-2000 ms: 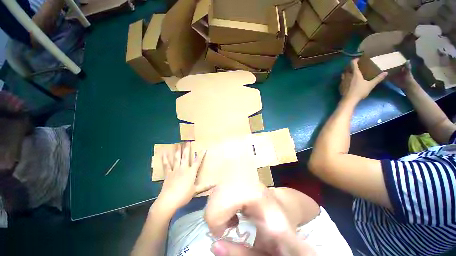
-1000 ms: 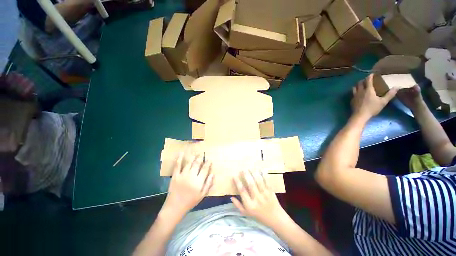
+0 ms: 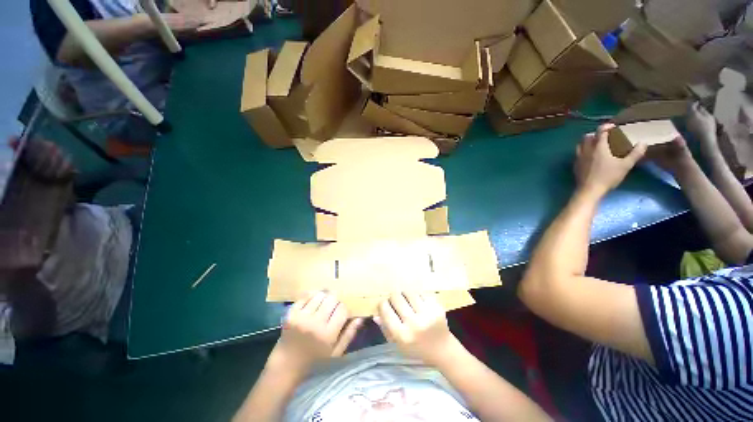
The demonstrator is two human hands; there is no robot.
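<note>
A flat brown box blank (image 3: 381,198) lies on the green table in front of me, its lid panel and rounded tuck flap pointing away. Its side panels spread left (image 3: 301,270) and right (image 3: 467,260), with a dark lock slot near each. The front wall panel (image 3: 367,305) is at the table's near edge. My left hand (image 3: 316,328) has its fingers over the left part of this panel, thumb low at the edge. My right hand (image 3: 413,324) has its fingers over the right part. Both hands hold the near strip; the fingertips' undersides are hidden.
Open boxes (image 3: 425,74) are stacked beyond the blank, with more stacks (image 3: 549,70) to the right. A thin strip (image 3: 204,275) lies at left on the table (image 3: 223,198). At right, a person in a striped shirt holds a part-folded box (image 3: 648,133). Other people sit at left.
Both my hands have drawn back from the blank's middle to its near edge and curled over the front wall panel. The person at upper left now shows a hand on cardboard.
</note>
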